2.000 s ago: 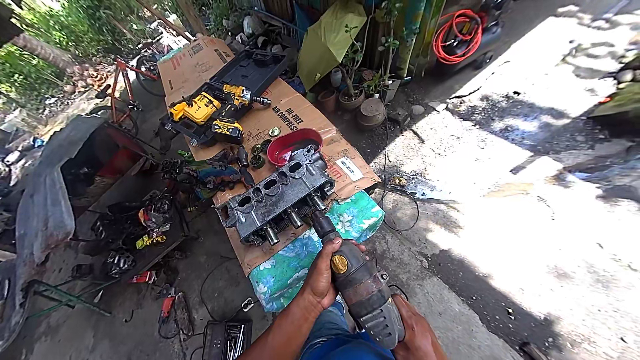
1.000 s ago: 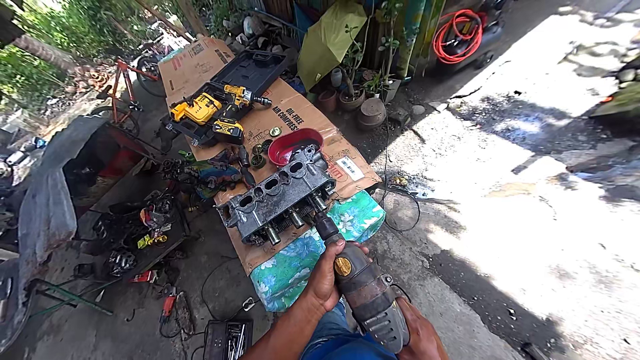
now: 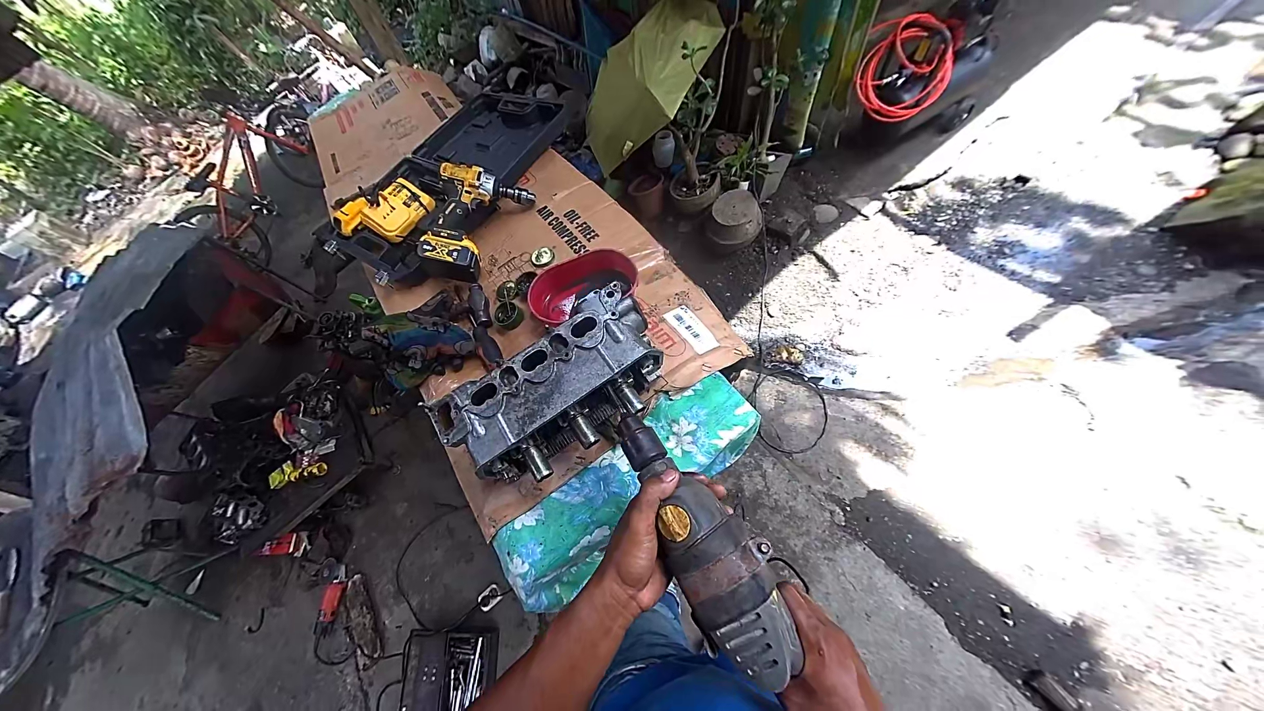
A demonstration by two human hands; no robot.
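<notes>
A grey metal cylinder head [image 3: 558, 390] lies on flattened cardboard [image 3: 681, 276] over a green floral cloth [image 3: 563, 538]. My left hand [image 3: 642, 543] grips the front of a worn corded power drill [image 3: 726, 573], and my right hand [image 3: 829, 652] holds its rear end, the fingers partly hidden. The drill's chuck [image 3: 640, 444] points at the right-hand one of several metal tubes on the cylinder head's near side; whether they touch I cannot tell. Behind the cylinder head sits a red bowl [image 3: 583, 281], with small green-gold round parts [image 3: 508, 314] beside it.
A yellow cordless drill [image 3: 464, 197] lies by an open black case [image 3: 504, 128] farther back. Tools and parts clutter a low table [image 3: 296, 504] at left, near a box of metal bits [image 3: 464, 671]. A black cable [image 3: 825, 425] loops on the concrete; potted plants [image 3: 694, 188] stand behind.
</notes>
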